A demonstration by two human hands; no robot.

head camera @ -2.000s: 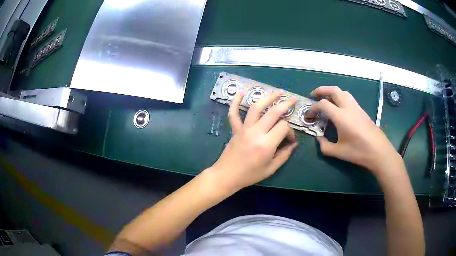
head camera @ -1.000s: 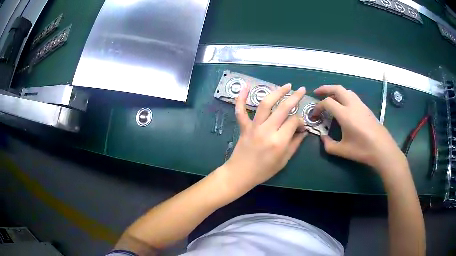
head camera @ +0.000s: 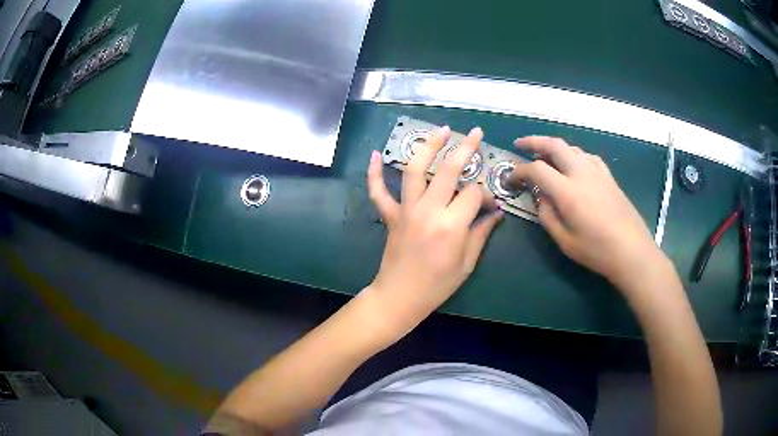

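Observation:
A silver four-ring plate [head camera: 483,180] lies slanted on the green bench top in front of me, its left end farther away. My left hand [head camera: 435,217] lies over its left part, fingers spread across the rings and thumb at the near edge. My right hand [head camera: 580,200] is at its right end, with fingertips on the third ring part [head camera: 507,180] and covering the plate's right end. The fourth ring is hidden by my right hand. A loose ring part [head camera: 255,191] lies on the green to the left of my hands.
A large shiny metal sheet [head camera: 256,77] lies at upper left beside a metal bracket [head camera: 77,174]. A flat metal rail [head camera: 546,104] crosses behind the plate. At right are a thin silver stick [head camera: 665,192], a round black piece [head camera: 690,176], red-handled pliers [head camera: 719,238] and a clear tray [head camera: 763,272].
My right fingertips have moved from the rightmost ring to the third ring. My left fingers have shifted left along the plate. The view has shifted slightly; another plate at upper right shows more fully.

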